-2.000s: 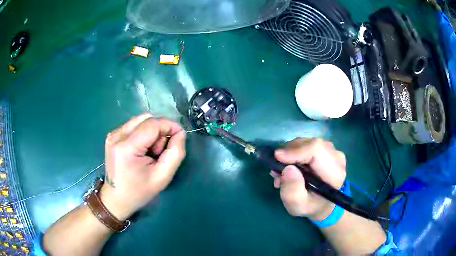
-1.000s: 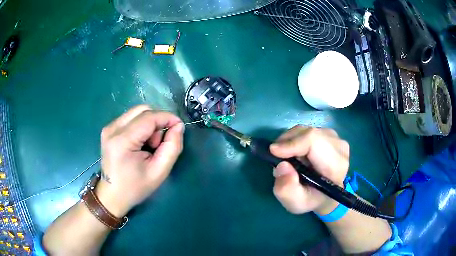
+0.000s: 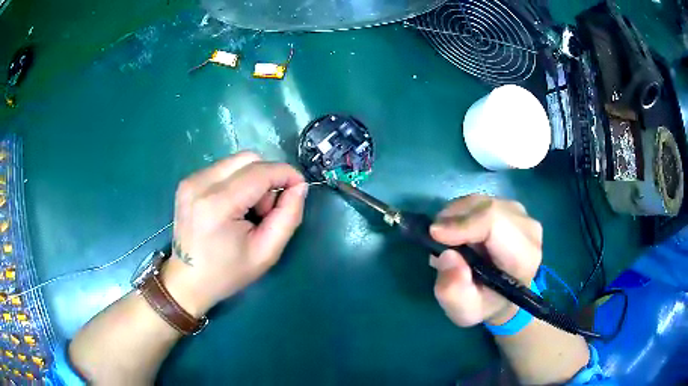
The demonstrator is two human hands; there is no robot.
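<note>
A round black device (image 3: 336,143) lies on the green mat, with a small green circuit board (image 3: 351,178) at its near edge. My left hand (image 3: 238,222) pinches thin solder wire (image 3: 121,261) between thumb and finger; its short end reaches the board's left side. My right hand (image 3: 486,260) holds a black soldering iron (image 3: 490,274) like a pen, its brownish metal tip at the board. Whether tip and wire touch cannot be told. Fine reddish wires show inside the device near the board.
Two small batteries (image 3: 269,70) lie beyond the device. A clear hood (image 3: 324,13), fan grille (image 3: 479,38) and white container (image 3: 507,127) stand farther back. The iron stand (image 3: 625,147) and beige roll (image 3: 668,172) are right. A battery tray (image 3: 19,301) is left, a dark unit (image 3: 20,66) far left.
Both hands, the device and the surroundings sit slightly farther right in the view. The left fingertips are a little closer to the board. Both hands keep their hold.
</note>
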